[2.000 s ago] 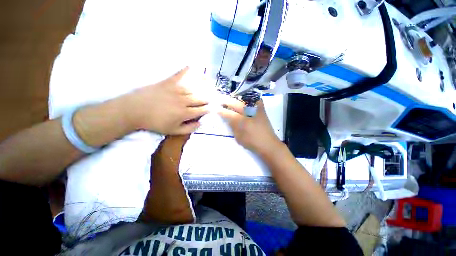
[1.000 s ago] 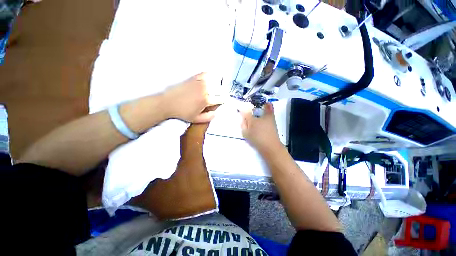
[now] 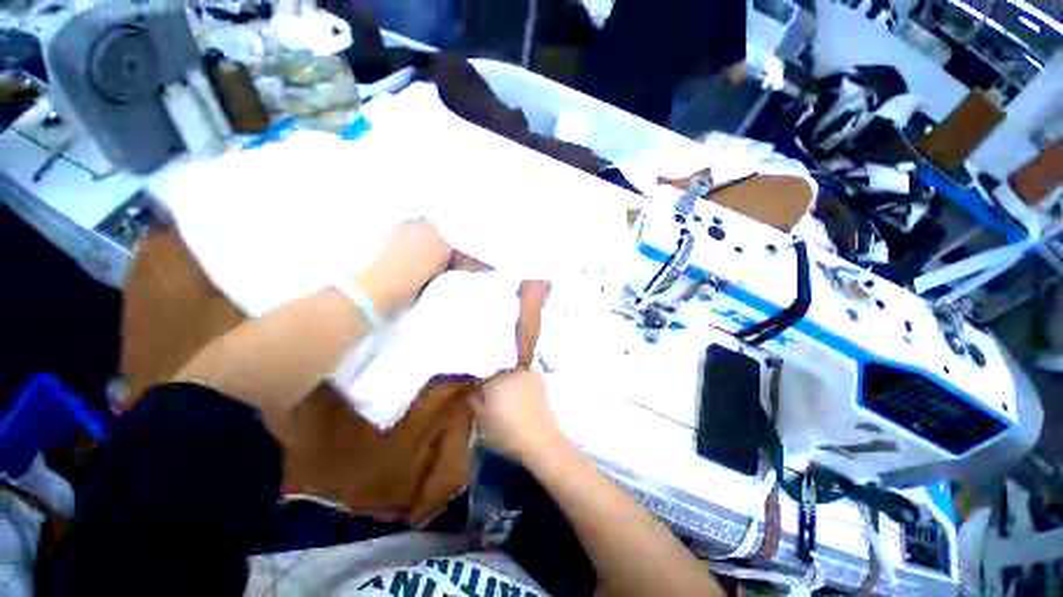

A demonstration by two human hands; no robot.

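A large white padded panel [image 3: 291, 198] lies over a brown fabric panel [image 3: 187, 315] at the left of the machine table, and the brown part hangs over the front edge. My left hand [image 3: 417, 259] holds the white panel beside a narrow brown edge. My right hand [image 3: 513, 408] pinches the brown fabric near the table's front edge, below a white flap. Both hands are left of the needle area of the white sewing machine [image 3: 804, 338]; the fabric between them is away from the presser foot.
A black phone [image 3: 730, 408] lies right of the needle. Checked straps [image 3: 769, 519] circle the table's right end. Thread cones [image 3: 239, 96] stand at the back left. A person in dark clothing [image 3: 664, 53] is behind the table. Fabric heaps lie at the back right.
The view has widened and swung left and up. Both hands have moved left, away from the needle, with the fabric. My right hand has come down to the brown edge.
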